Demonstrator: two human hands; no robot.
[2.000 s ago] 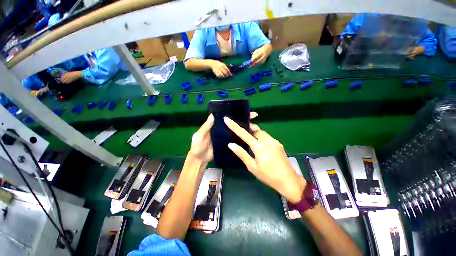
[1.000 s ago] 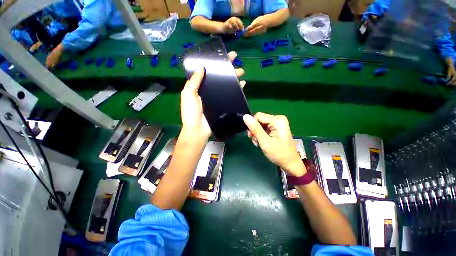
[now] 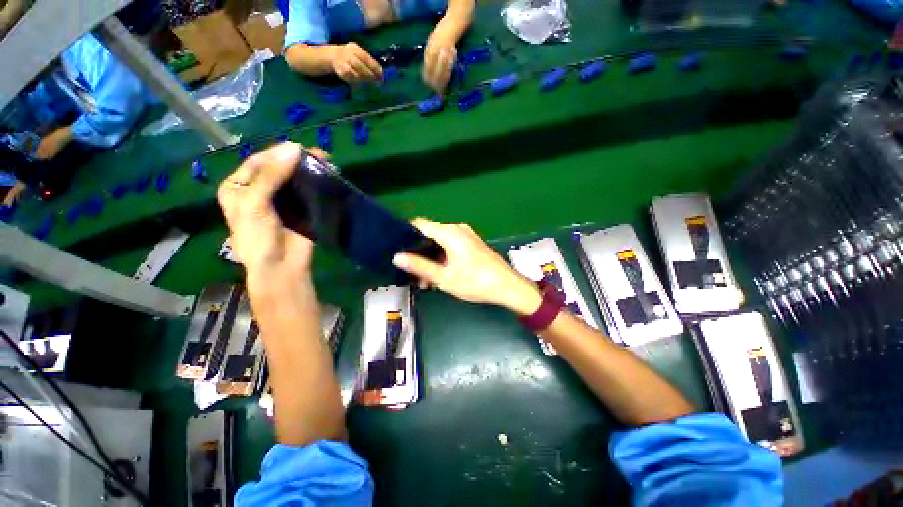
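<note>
A display module [image 3: 351, 220] with a glossy black front is held in the air above the near edge of the green conveyor, tilted, its long side running from upper left to lower right. My left hand [image 3: 265, 213] grips its upper left end. My right hand [image 3: 470, 262] grips its lower right end, thumb on the front. Its back is hidden. Stacks of display modules [image 3: 388, 347] with silver backs up lie on the bench, left of centre, and more stacks [image 3: 630, 285] lie at the right, beyond my right wrist.
Ribbed clear trays [image 3: 842, 228] stand at the right edge. A white machine [image 3: 89, 446] with black cables is at the left. A green conveyor [image 3: 554, 163] crosses beyond the bench. Small blue parts [image 3: 503, 83] line the far bench, where a person's hands [image 3: 354, 63] work. A white frame post [image 3: 163, 74] slants upper left.
Both hands have turned the module from nearly upright to a slanted, flatter pose, with its glare gone. My left hand has moved left in the view. The whole view has shifted.
</note>
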